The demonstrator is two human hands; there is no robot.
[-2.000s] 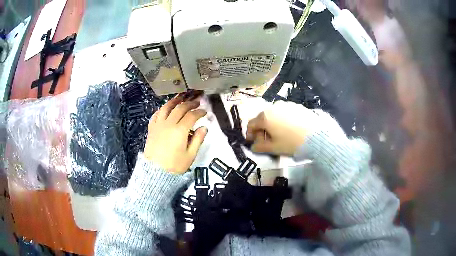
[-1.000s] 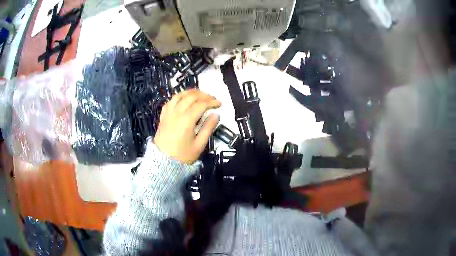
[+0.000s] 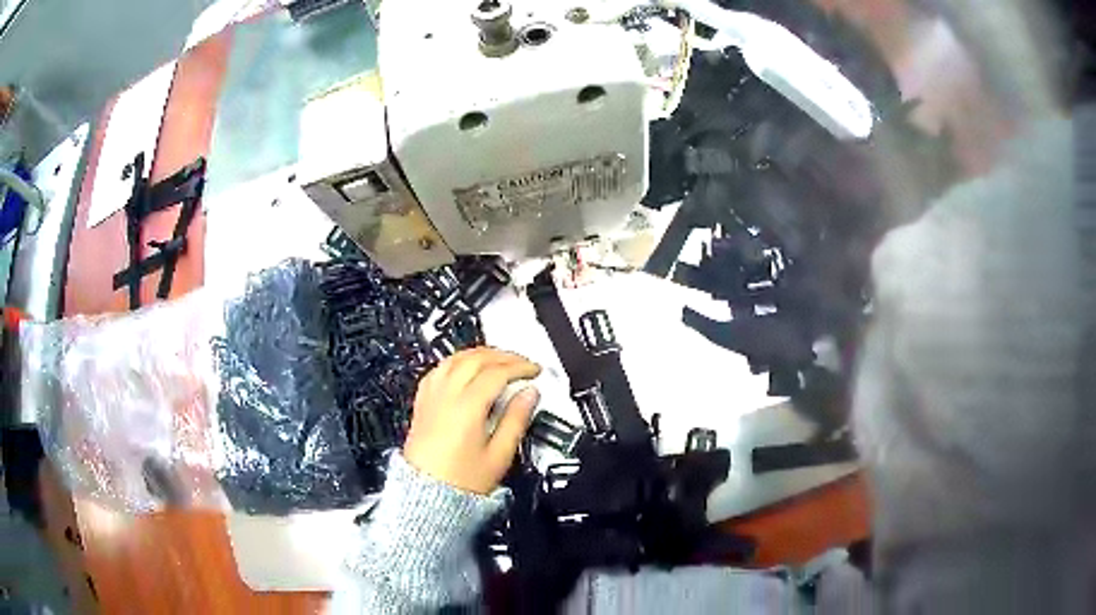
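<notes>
My left hand (image 3: 472,417) is above the white work plate, at the right edge of a loose heap of black slider buckles (image 3: 379,348). Its fingers are slightly curled, with a gap to the thumb, and nothing shows in it. My right hand cannot be made out; only a large blurred grey sleeve (image 3: 980,360) shows at the right. A black webbing strap (image 3: 557,315) with buckles (image 3: 596,332) runs from below the machine head (image 3: 517,132) down to a dark bunch of strap assemblies (image 3: 601,487) near my body.
A clear plastic bag (image 3: 283,384) packed with black buckles lies left of the heap. Crossed black straps (image 3: 162,228) lie at the upper left. Dark webbing pieces (image 3: 751,312) are piled at the right, below a white lamp (image 3: 799,72). One flat strap (image 3: 803,455) lies near the front edge.
My right hand has left the strap and gone out of clear view, its sleeve now at the right. My left hand has come away from the machine head towards my body. The view has shifted.
</notes>
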